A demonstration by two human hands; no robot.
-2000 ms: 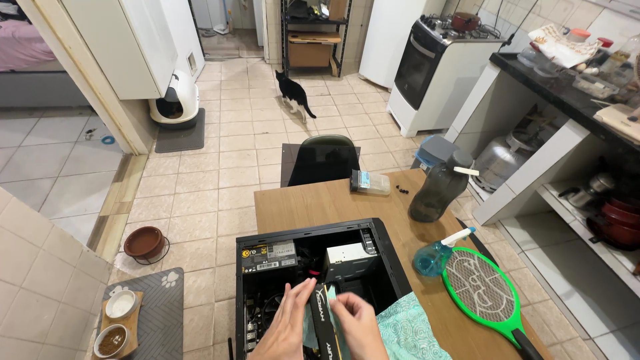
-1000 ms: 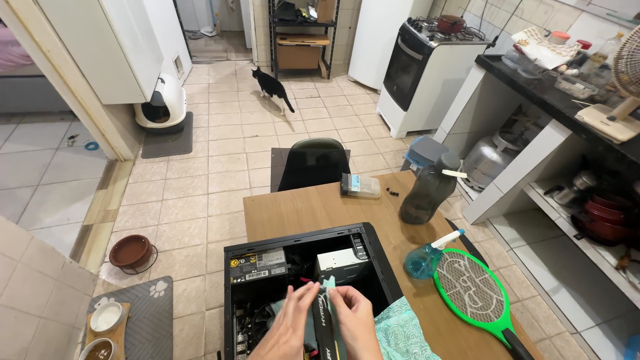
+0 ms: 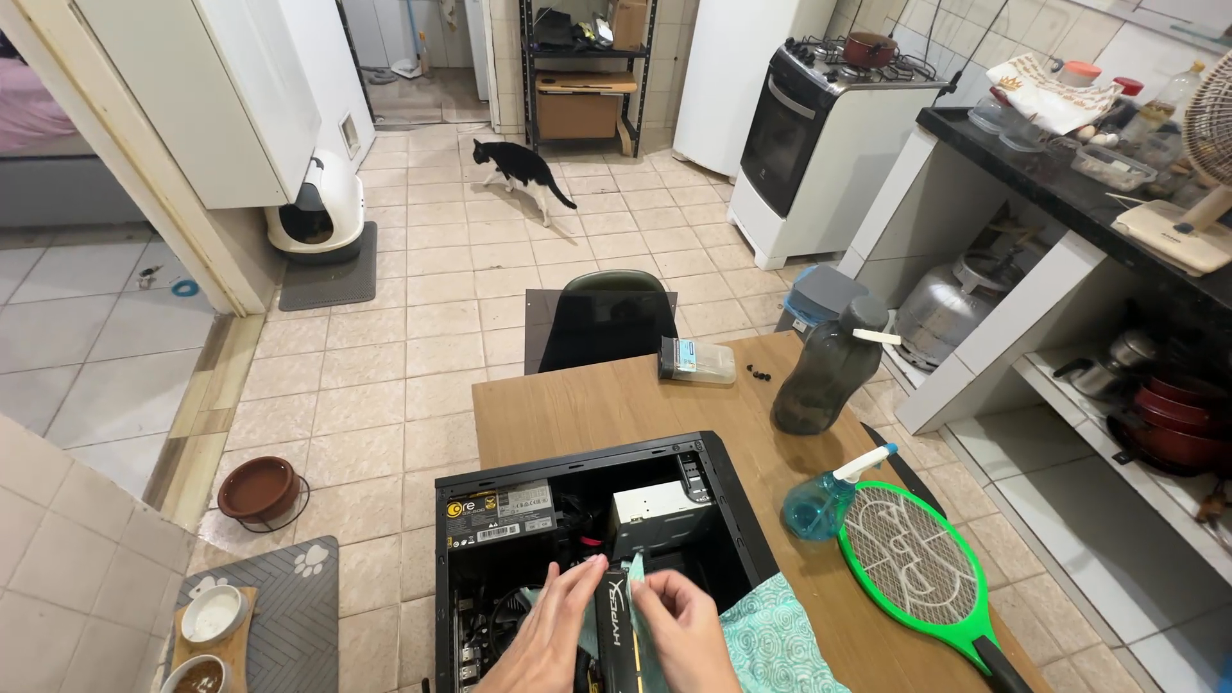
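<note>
A black computer case (image 3: pixel 727 481) lies with its side off on the wooden table, a power supply (image 3: pixel 500 515) and a metal drive bay (image 3: pixel 659 510) inside it. Over the case, a black HyperX-marked part (image 3: pixel 613 630) stands between my hands. My left hand (image 3: pixel 553 626) rests flat along its left side. Pinched in the fingers of my right hand (image 3: pixel 683 626) is a teal patterned cloth (image 3: pixel 780 630), one tip of it against the part's right side. The cloth spreads over the case's right edge. Much of the case's interior is hidden by my hands.
On the wooden table (image 3: pixel 577 409) are a plastic container (image 3: pixel 698 361), small dark screws (image 3: pixel 758 372), a dark bottle (image 3: pixel 830 371), a teal spray bottle (image 3: pixel 818 505) and a green electric swatter (image 3: pixel 914 558). A black chair (image 3: pixel 611 318) stands behind. A cat (image 3: pixel 525 173) is on the floor.
The cat has walked to the left across the tiles. Both hands stay at the black part, with the cloth tip still at its right side.
</note>
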